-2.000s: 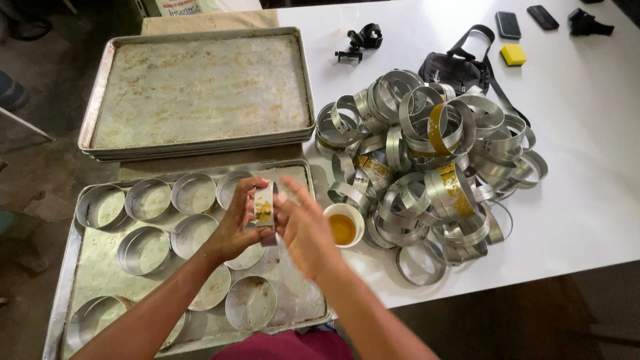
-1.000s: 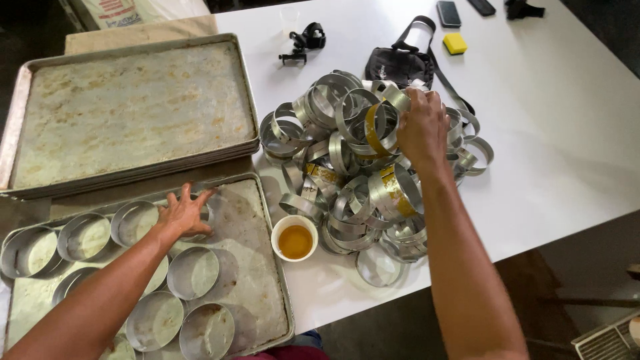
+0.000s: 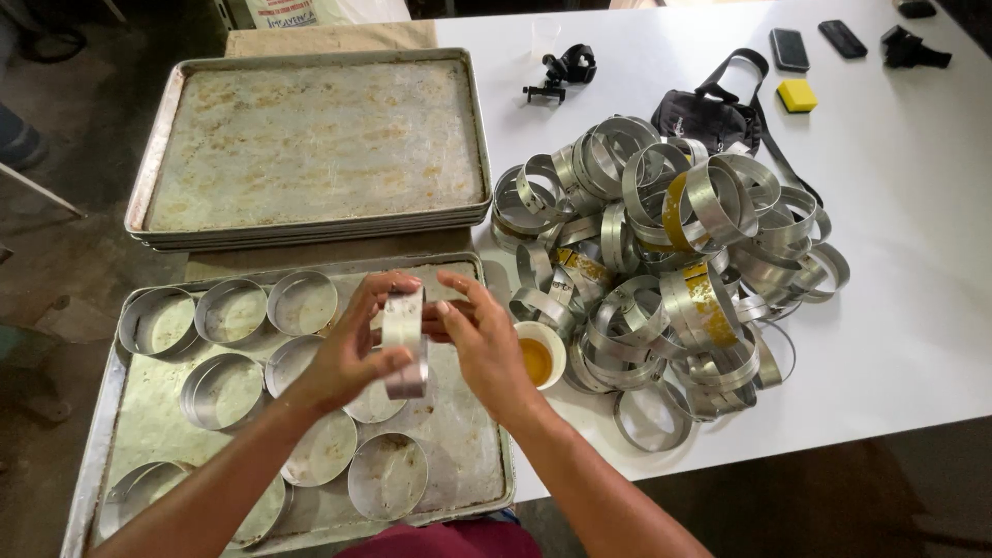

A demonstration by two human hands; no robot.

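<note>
My left hand (image 3: pixel 363 341) grips a metal ring mould (image 3: pixel 404 341) by its outer side and holds it on edge above the near baking tray (image 3: pixel 465 434). Beside it, my right hand (image 3: pixel 480 333) has its fingers spread at the ring's right side; some fingertips reach toward its inside, and whether they touch it cannot be told. Several ring moulds (image 3: pixel 387 476) stand on that tray in uneven rows. Right of my right hand is a white cup (image 3: pixel 555 349) of amber liquid. A large heap of metal rings (image 3: pixel 620 325), some with yellow patches, lies on the table.
A stack of worn baking trays (image 3: pixel 318 147) lies at the back left on cardboard (image 3: pixel 333 39). Behind the heap are a black bag (image 3: pixel 705 120) with a strap, a yellow sponge (image 3: pixel 798 94), a phone (image 3: pixel 789 49), and a black clamp mount (image 3: pixel 570 70) on the white table (image 3: pixel 876 364).
My right hand has come from the heap back over the near tray. My left hand has left the tray's rings and now holds a ring. The view has shifted left.
</note>
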